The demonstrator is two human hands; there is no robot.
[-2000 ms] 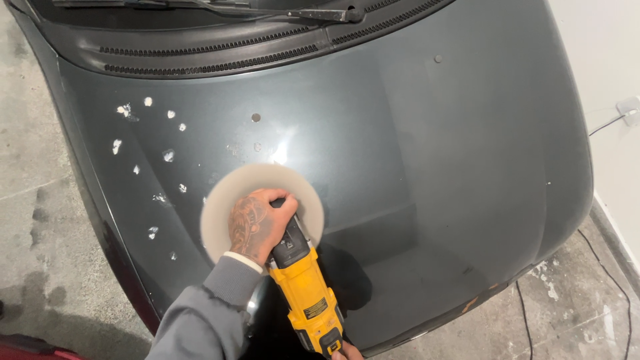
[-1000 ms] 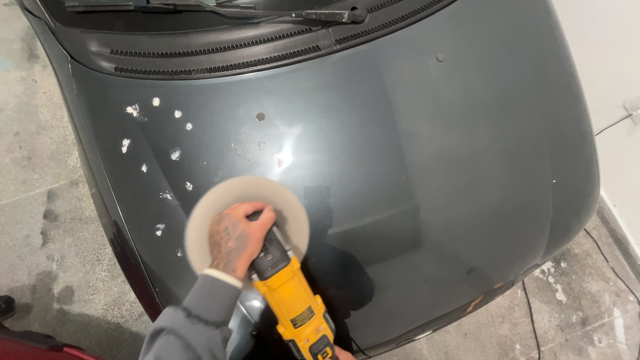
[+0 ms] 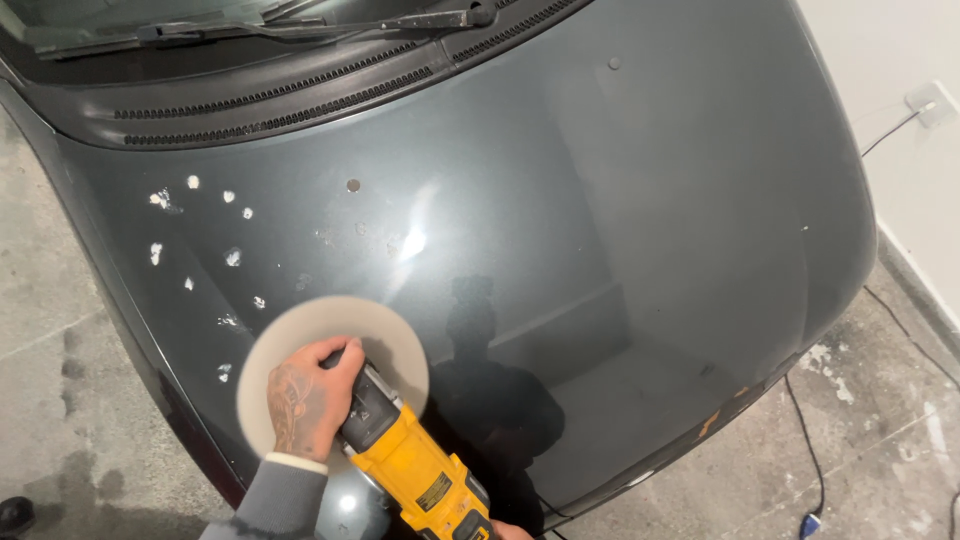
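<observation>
A yellow and black rotary polisher lies over the dark grey car hood, its round pale pad flat against the paint and blurred as if spinning. My left hand, in a grey sleeve, grips the front handle by the polisher's head. At the bottom edge, my right hand is on the rear of the body, mostly out of frame. White chipped spots dot the hood left of and above the pad. A glare streak and a person's dark reflection show on the paint.
The wiper arm and black cowl grille border the hood at the top. A power cord with a blue connector lies on the stained concrete floor at right. A white wall with an outlet stands beyond.
The polisher and both hands have shifted left and toward the hood's front edge since the earliest frame. Both hands have stayed on the tool.
</observation>
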